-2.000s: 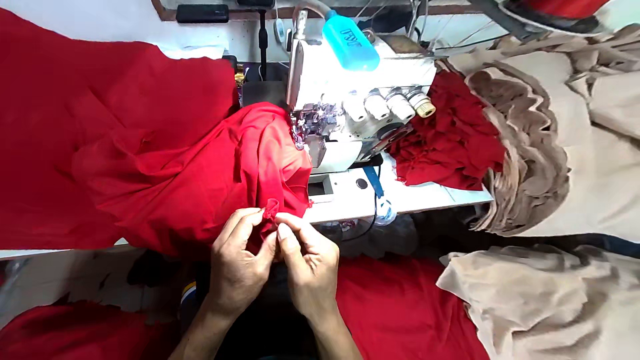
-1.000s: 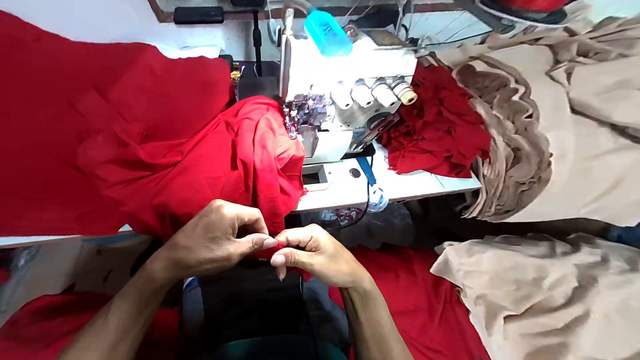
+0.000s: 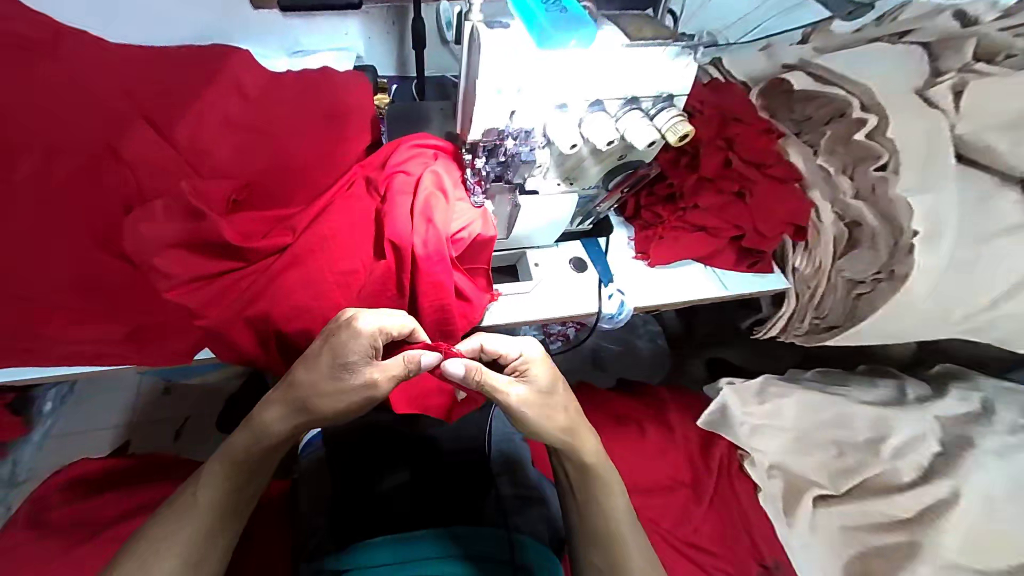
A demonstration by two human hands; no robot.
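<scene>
Between thumb and fingers, my left hand [image 3: 356,364] pinches the edge of a red fabric piece [image 3: 320,264]. My right hand [image 3: 512,380] pinches the same edge just beside it, the thumbs almost touching. A small flap of the red cloth hangs below my fingertips. The rest of the piece lies bunched over the table, up against the needle area of a white overlock sewing machine [image 3: 576,88]. The machine has several tension dials and stands beyond my hands, a little to the right.
Right of the machine lies a heap of gathered red fabric [image 3: 720,184], beside stacked beige fabric [image 3: 856,200]. The table's front edge [image 3: 680,300] runs just beyond my right hand. More beige cloth [image 3: 872,464] and red cloth [image 3: 672,472] lie lower right. A blue strap [image 3: 597,260] hangs near the edge.
Two seconds ago both hands were bunched upright at the cloth; now they lie more level, thumbs facing each other. A red flap now shows below the fingertips.
</scene>
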